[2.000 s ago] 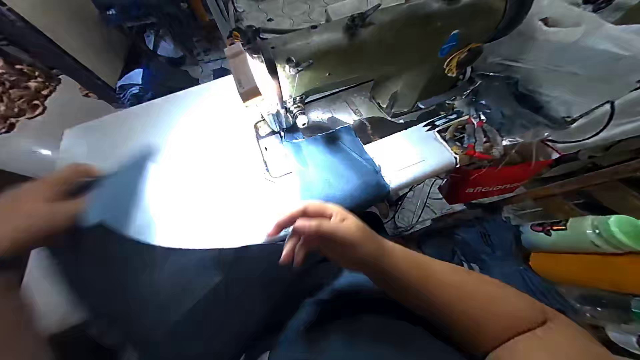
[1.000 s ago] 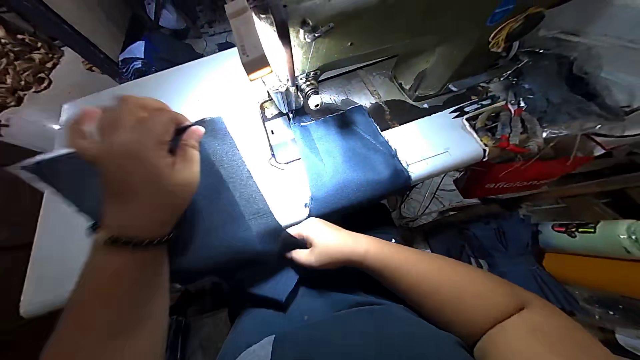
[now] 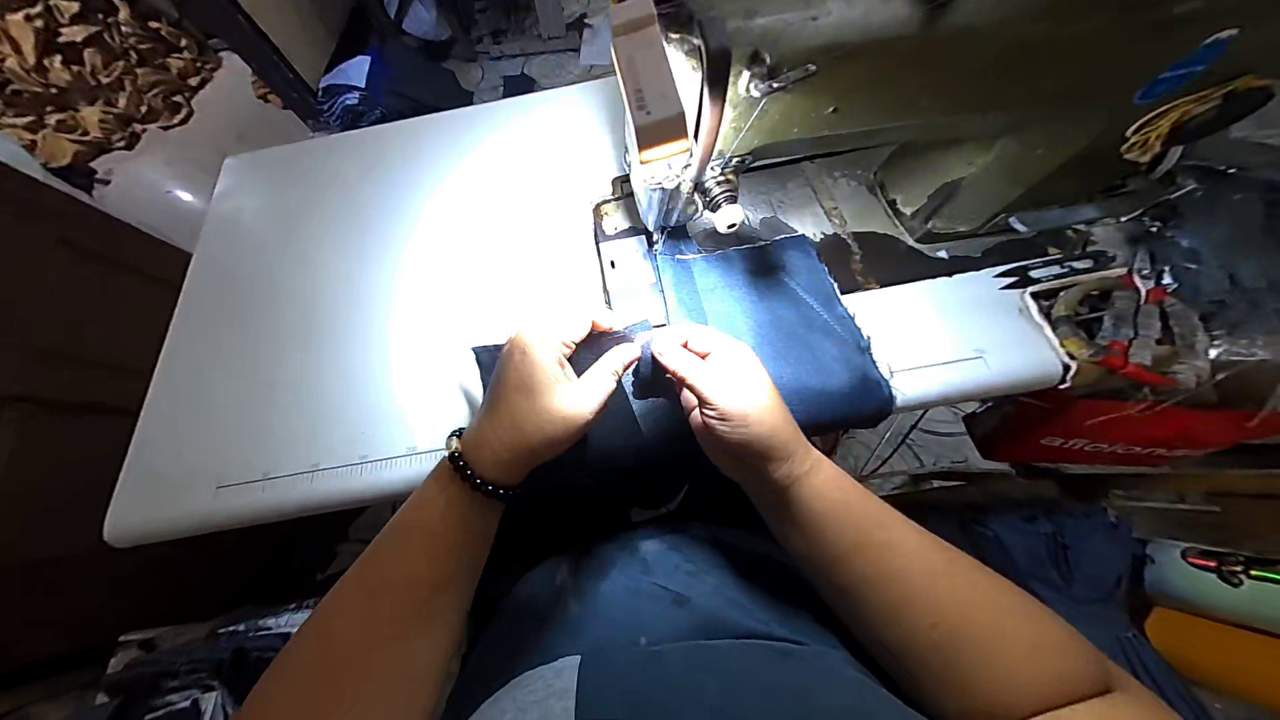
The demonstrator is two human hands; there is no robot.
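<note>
Both my hands pinch the edge of a dark navy fabric piece (image 3: 600, 430) at the front edge of the white sewing table (image 3: 300, 300). My left hand (image 3: 545, 395), with a beaded bracelet at its wrist, holds the fabric between thumb and fingers. Close beside it, my right hand (image 3: 725, 395) grips a small fold of the edge. Another part of navy fabric (image 3: 770, 320) lies right of the needle area, its upper edge by the presser foot (image 3: 660, 225) of the sewing machine (image 3: 840, 90). Whether the two fabric parts are joined is hidden by my hands.
A lamp (image 3: 655, 100) lights the needle area. Pliers with red handles (image 3: 1135, 340) and other tools sit in an opening at the table's right end. Below hangs a red bag (image 3: 1120, 430). Brown scraps (image 3: 90, 80) lie at upper left; a green bottle (image 3: 1210, 590) stands at lower right.
My left hand has come from the left, where it held the fabric raised, to beside my right hand. The fabric at the needle area stays in place.
</note>
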